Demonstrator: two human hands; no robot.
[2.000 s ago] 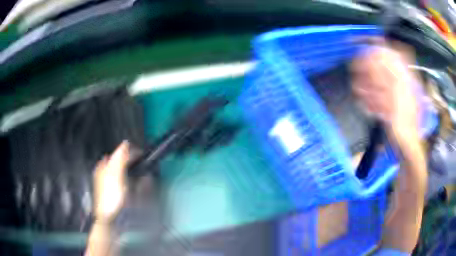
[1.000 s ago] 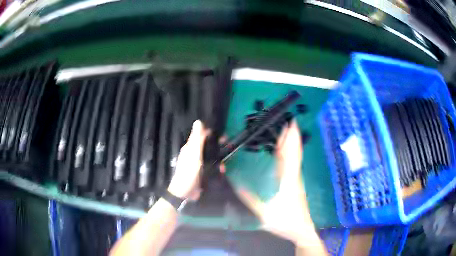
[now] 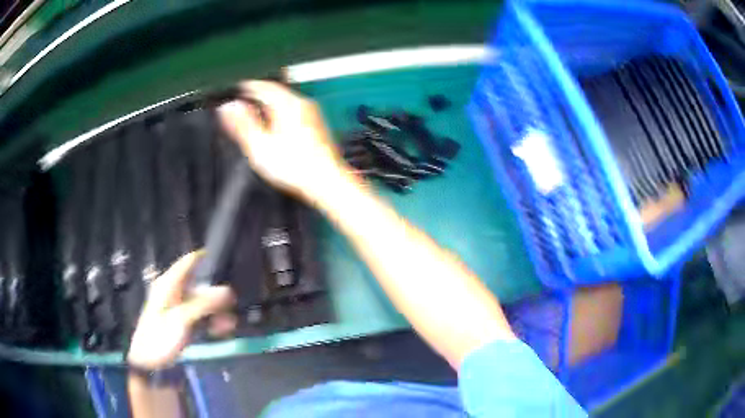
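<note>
A closed black folding leg unit (image 3: 224, 219) slants over the slotted tray (image 3: 317, 282), blurred. My left hand (image 3: 181, 312) grips its lower end near the tray's front edge. My right hand (image 3: 274, 135) is closed around its upper end near the tray's back edge; its fingers hide that end. Other black trayed units (image 3: 118, 212) lie side by side in the channels, with small silver marks near their front ends. One unit with a silver end (image 3: 280, 257) lies right of the held one. Whether the held unit touches the tray is unclear.
Small black pieces (image 3: 400, 151) lie in a loose pile on the teal mat (image 3: 408, 237). The blue basket (image 3: 564, 220) with a row of black rods (image 3: 653, 114) stands at right. A lower blue crate (image 3: 629, 326) holds cardboard. A pale rail (image 3: 392, 62) runs behind.
Both hands have moved left from the tray's right edge to over the tray, with the unit now slanting between them. The long bar over the pile is gone from there. The view has shifted.
</note>
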